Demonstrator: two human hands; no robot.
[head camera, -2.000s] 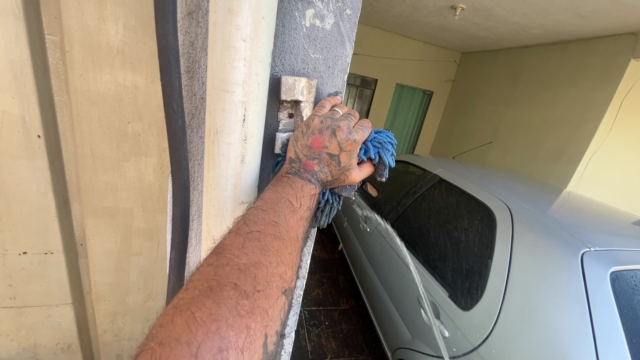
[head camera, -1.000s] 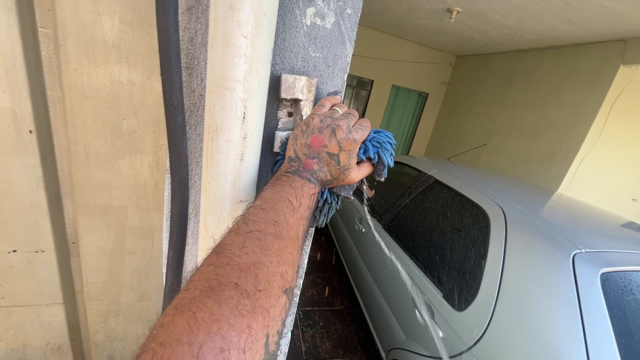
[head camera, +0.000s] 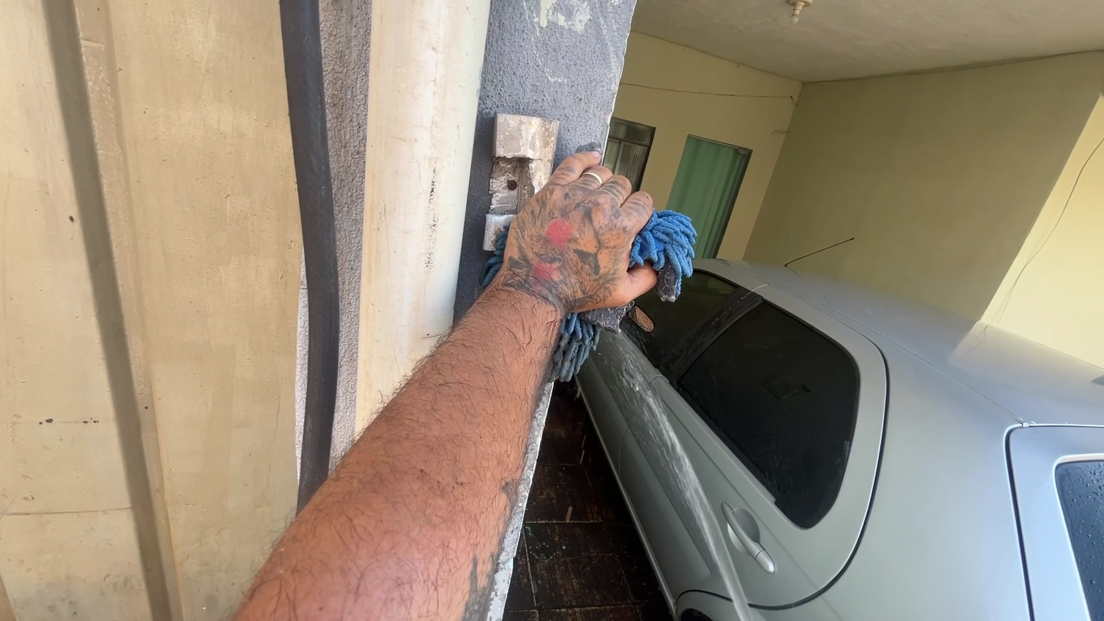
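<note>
My left hand (head camera: 573, 237), tattooed and with a ring on one finger, is closed around a blue chenille wash mitt or cloth (head camera: 666, 244). It presses against the dark grey edge of a wall pillar (head camera: 552, 73), just right of a worn metal latch plate (head camera: 524, 142). Tufts of the mitt stick out to the right of the hand and below the wrist. A jet of water (head camera: 681, 470) runs between the bottom edge of the view and the area below the hand, in front of a silver car (head camera: 931, 483). My right hand is out of view.
A cream metal gate panel (head camera: 198, 302) and a dark vertical strip (head camera: 312, 259) stand at the left. Dark wet floor tiles (head camera: 573, 535) lie between pillar and car. Behind are a green curtained doorway (head camera: 709, 190) and a ceiling fitting (head camera: 799, 9).
The water jet looks broader and more spread out than before. My left hand stays in the same place on the pillar with the blue mitt.
</note>
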